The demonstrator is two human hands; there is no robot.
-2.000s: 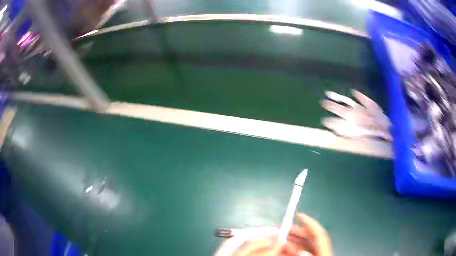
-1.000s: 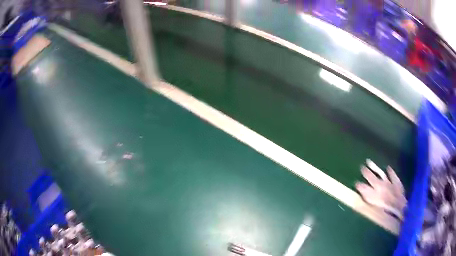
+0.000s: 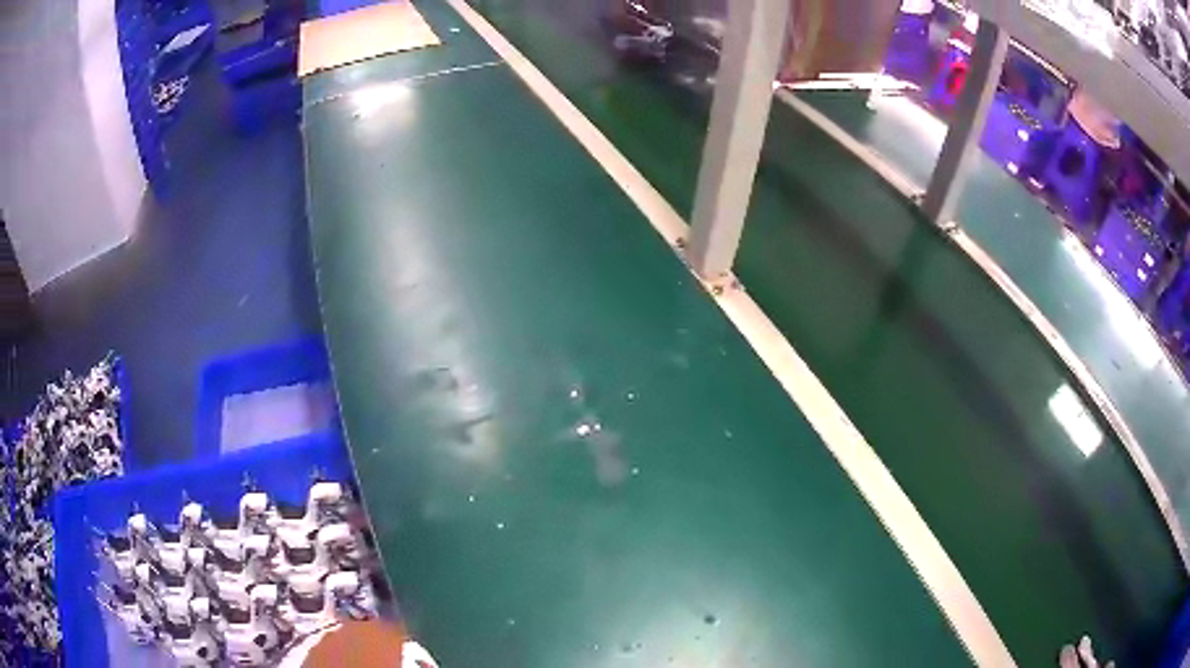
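Model scooters [image 3: 255,548] with white bodies stand in rows in a blue tray [image 3: 209,463] at the lower left. One hand, apparently my left hand [image 3: 352,646], shows as a skin-coloured patch at the bottom edge, by the tray's near right corner. It is largely cut off, with white parts beside it; its fingers and any hold are unclear. My right hand is out of the picture.
The green bench [image 3: 522,326] has small specks on it. A pale rail [image 3: 835,431] with an upright post [image 3: 737,144] borders the conveyor. More scooters [image 3: 59,483] lie far left, near another blue bin [image 3: 261,392]. Glove fingertips [image 3: 1081,655] show lower right.
The view has swung left, bringing the scooter tray further in. The pen-like knife and blue supply bin have largely or wholly left view. The hand shows near the tray, not at bottom centre.
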